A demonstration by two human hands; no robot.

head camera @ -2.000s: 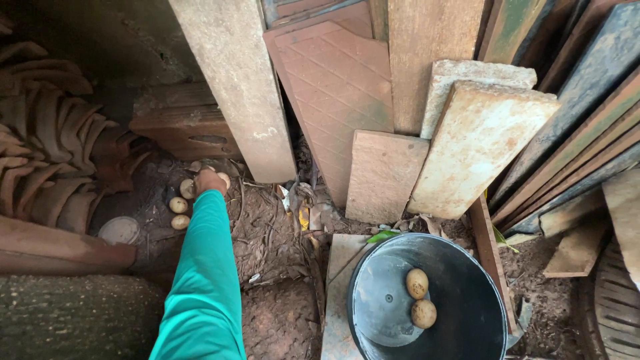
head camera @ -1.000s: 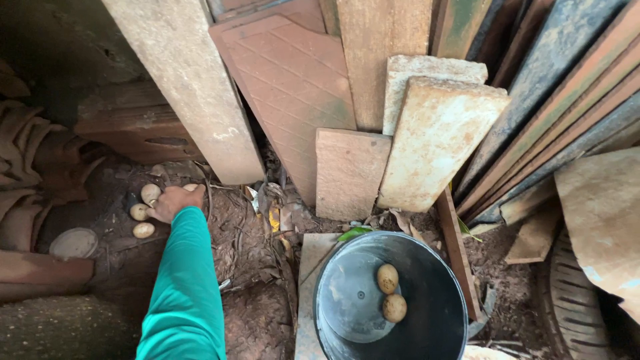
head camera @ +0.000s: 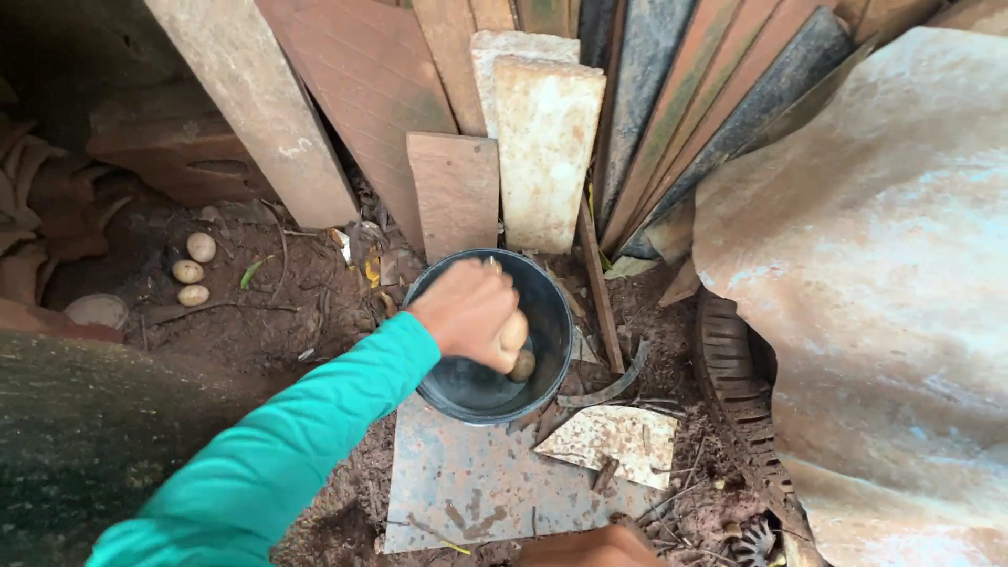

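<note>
My left hand (head camera: 471, 315), in a teal sleeve, is inside a dark round bucket (head camera: 557, 358), its fingers closed around a pale egg (head camera: 514, 331). Just below that egg, a browner egg (head camera: 522, 366) lies in the bucket; the hand hides part of the inside. On the soil at the left, three speckled eggs (head camera: 188, 272) lie close together, well away from the hand. Only the back of what appears to be my right hand (head camera: 591, 547) shows at the bottom edge, below the bucket; its fingers are hidden.
Leaning boards and tiles (head camera: 455, 189) stand behind the bucket. A flat grey sheet (head camera: 465, 472) lies under and in front of it. At the right are a tyre (head camera: 736, 370) and a large stained sheet (head camera: 866, 276). Stacked roof tiles (head camera: 71, 197) are at the far left.
My left hand has moved right from the eggs on the soil into the bucket, now with an egg in it. What appears to be my right hand has come into view at the bottom.
</note>
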